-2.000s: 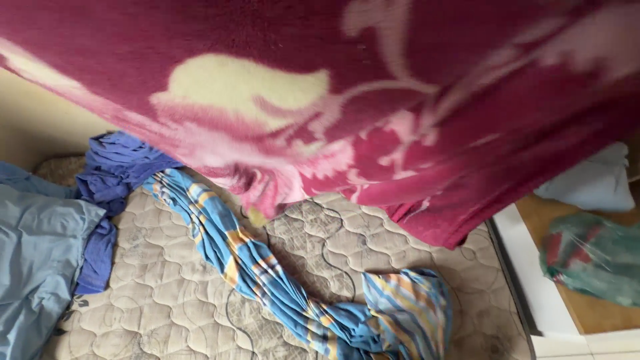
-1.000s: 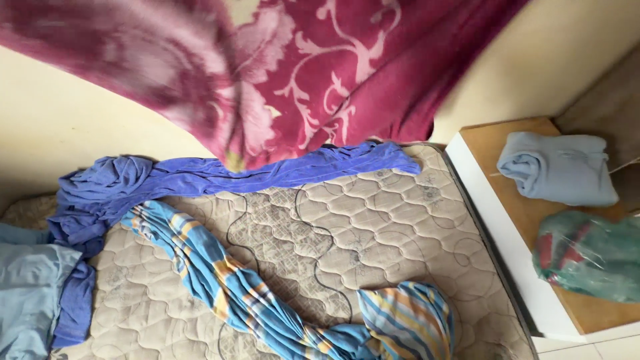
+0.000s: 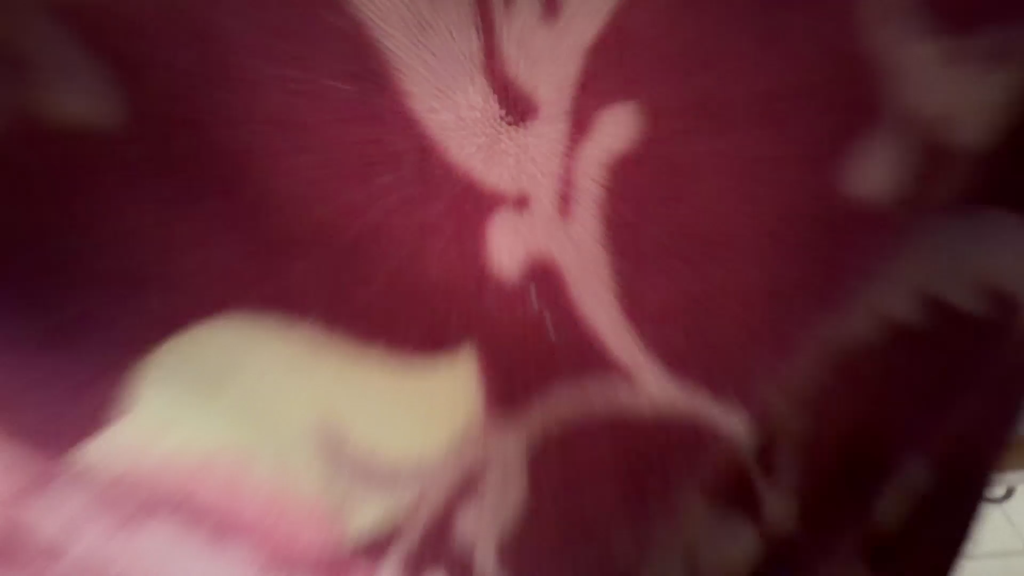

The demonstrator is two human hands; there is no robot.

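Note:
A maroon plush blanket (image 3: 336, 240) with pink scrolls and a cream and pink flower pattern fills nearly the whole head view. It is very close to the camera, and parts of it are blurred. Neither my left hand nor my right hand can be seen, so what they hold or touch is hidden. The bed and the cloths on it are out of sight behind the blanket.
At the lower right edge, past the blanket, a small strip of white tiled floor (image 3: 992, 532) shows, with a small dark curved thing (image 3: 998, 494) at its top.
The blanket has come up close to the camera. It now covers the mattress, the blue and striped cloths and the wooden-topped furniture that showed a second ago.

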